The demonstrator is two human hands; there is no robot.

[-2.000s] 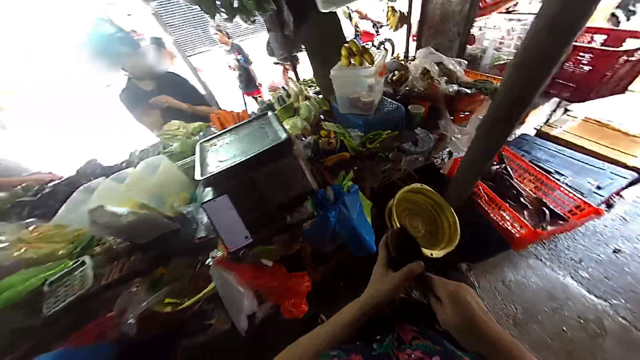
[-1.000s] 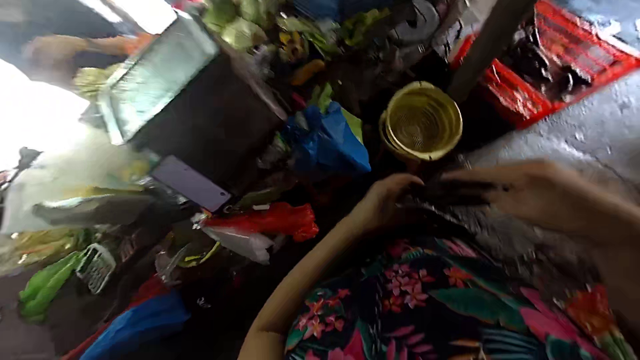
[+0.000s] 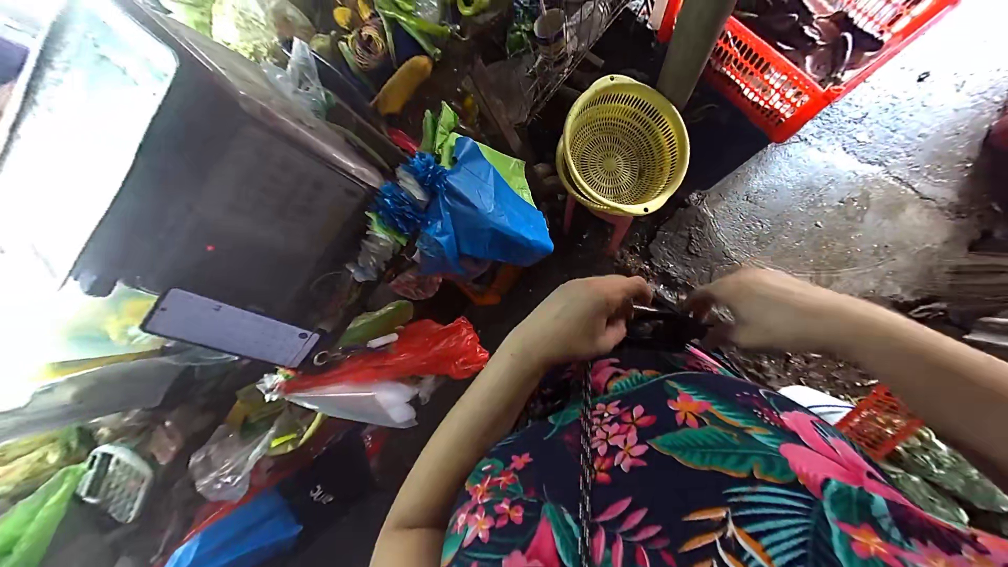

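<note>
In front of my flower-patterned garment, my left hand [image 3: 587,315] is closed on one side of a black pouch-like item [image 3: 661,324], which I cannot make out exactly. My right hand [image 3: 744,311] grips its other side with bent fingers. Just beyond both hands stands a yellow plastic colander [image 3: 626,146] on a reddish stool. Left of that lie blue plastic bags [image 3: 492,213]. A dark patterned cord [image 3: 585,465] hangs down the garment from the black item.
A post [image 3: 697,47] rises behind the colander, beside a red plastic crate [image 3: 764,75] of dark produce. At the left are a large dark box [image 3: 236,181], a smartphone [image 3: 228,327], red plastic bags [image 3: 425,350] and a white basket [image 3: 116,482]. Wet concrete floor [image 3: 850,197] lies to the right.
My right hand, farther out to the right a second ago, has come back to the black item beside my left hand. The view has tilted down toward my lap.
</note>
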